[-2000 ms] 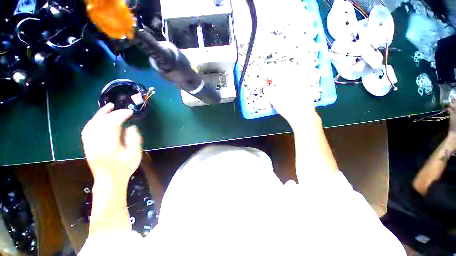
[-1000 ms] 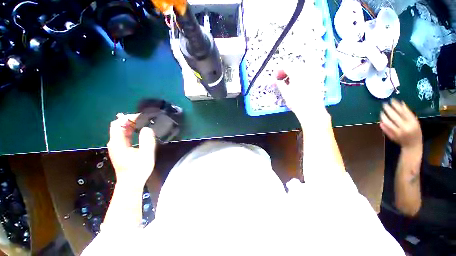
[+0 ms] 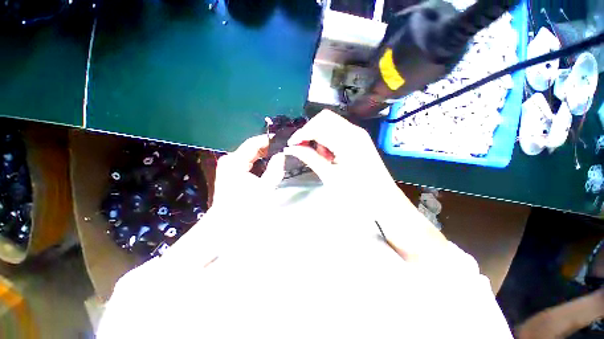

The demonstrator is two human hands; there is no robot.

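Note:
A black housing (image 3: 285, 136) is at the bench edge between my two hands, mostly hidden by fingers. My left hand (image 3: 246, 162) grips it from the left. My right hand (image 3: 341, 142) is against it from the right, fingers bent and close together; whether they pinch a small piece cannot be told. Both hands are washed out by glare. The black electric screwdriver (image 3: 424, 49), with a yellow label, is above and right of my hands, over the screw feeder (image 3: 331, 76) and the blue tray (image 3: 514, 119) of small white pieces.
A black cord (image 3: 477, 78) crosses the tray. White disc-shaped parts (image 3: 544, 122) lie right of it. Black housings (image 3: 251, 8) are at the top edge. A cardboard box (image 3: 93, 192) below the bench holds black parts. Another person's forearm (image 3: 563, 321) is at the lower right.
My right hand has left the tray and come to the housing. My left hand has moved right with the housing. The view has shifted, and the screwdriver now appears further right.

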